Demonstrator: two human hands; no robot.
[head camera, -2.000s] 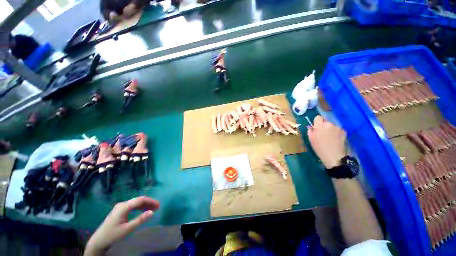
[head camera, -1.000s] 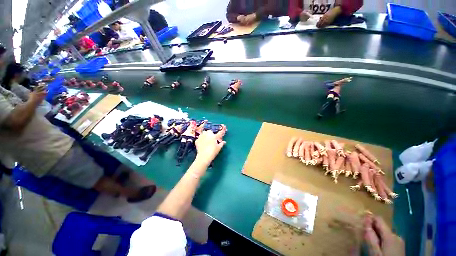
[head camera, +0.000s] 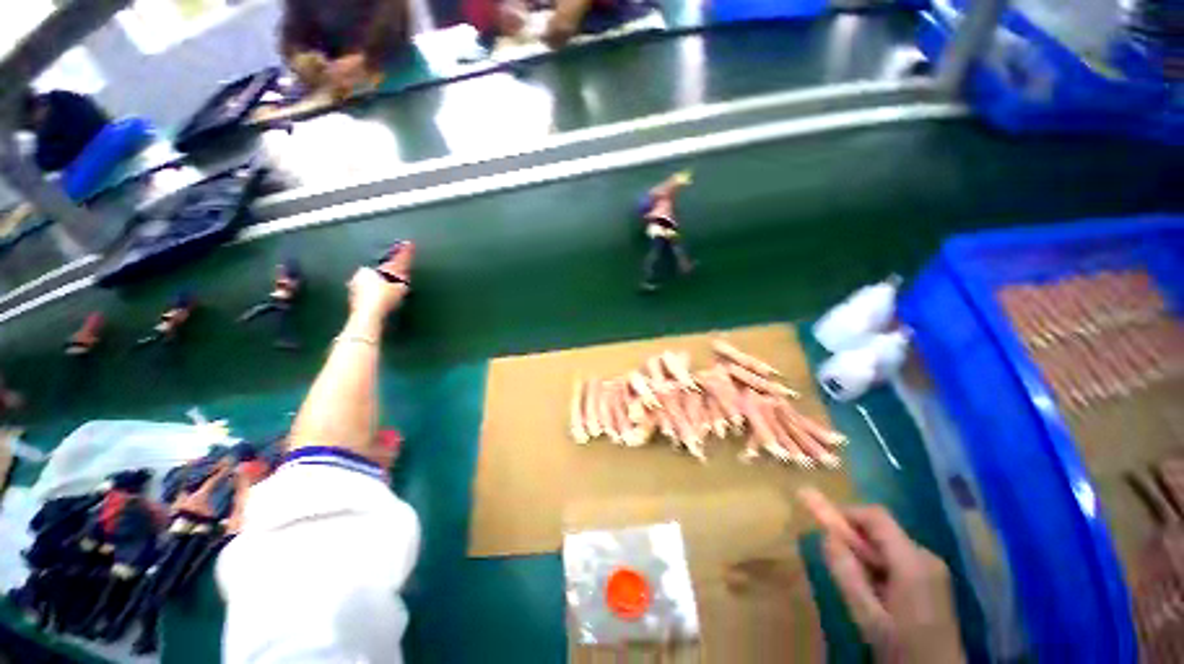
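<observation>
My left hand (head camera: 374, 291) is stretched out over the conveyor, its fingers closed on an action figure body (head camera: 396, 263). My right hand (head camera: 899, 584) holds a flesh-pink figure arm (head camera: 831, 518) by the cardboard's right edge. A pile of loose figure arms (head camera: 701, 409) lies on the brown cardboard sheet (head camera: 519, 493). The round orange-red dish (head camera: 629, 593) sits on the clear bag (head camera: 591, 551) in front of the pile. A thin pale applicator stick (head camera: 879, 436) lies right of the cardboard, below white bottles (head camera: 860, 340).
A blue tote (head camera: 1026, 428) with rows of arms stands at right. Figures lie spaced out on the green conveyor belt (head camera: 519, 279), one (head camera: 665, 231) beyond the pile. Heaped figures (head camera: 111, 551) lie on white plastic at left, partly behind my sleeve. Black trays (head camera: 188, 227) and other people's hands show beyond.
My left hand has moved from the figures on the white plastic to one on the belt. My right hand is now clearly seen with an arm. The view has swung right.
</observation>
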